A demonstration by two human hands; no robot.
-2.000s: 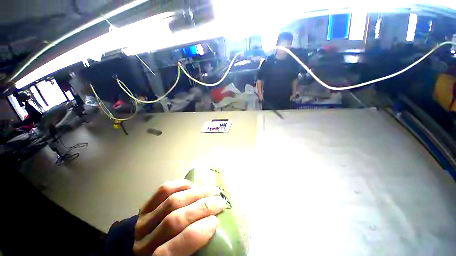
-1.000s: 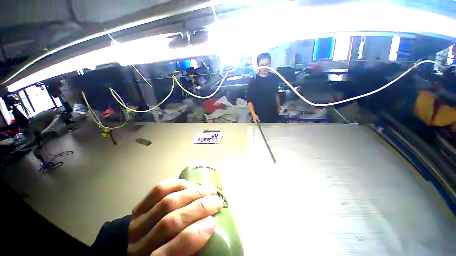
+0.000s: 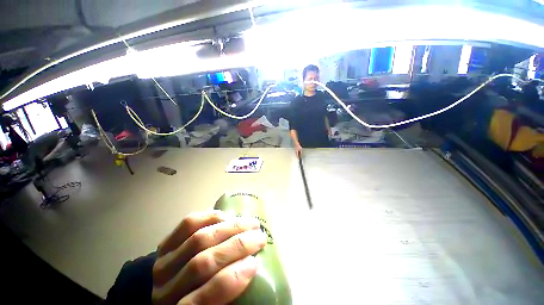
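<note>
My left hand point(image 3: 209, 259) comes in from the bottom left with a dark sleeve and is wrapped over an olive-green bottle point(image 3: 271, 280). The bottle's rounded end points away from me, and its near end is cut off by the bottom edge. Large white marker paper point(image 3: 382, 220) covers the right part of the cream table point(image 3: 119, 208); faint printed lines show on it, and glare washes out its middle. My right hand is not in view.
A person point(image 3: 310, 119) stands at the far edge, holding a dark straightedge point(image 3: 305, 181) over the paper's left side. A printed card point(image 3: 244, 165) and a small dark object point(image 3: 167, 170) lie left. Rolls point(image 3: 507, 205) line the right. A white hose point(image 3: 388, 126) hangs overhead.
The other person has taken hold of the straightedge and brought it over the paper; it has since swung left and nearer me. The view has shifted slightly. My left hand stays on the green bottle.
</note>
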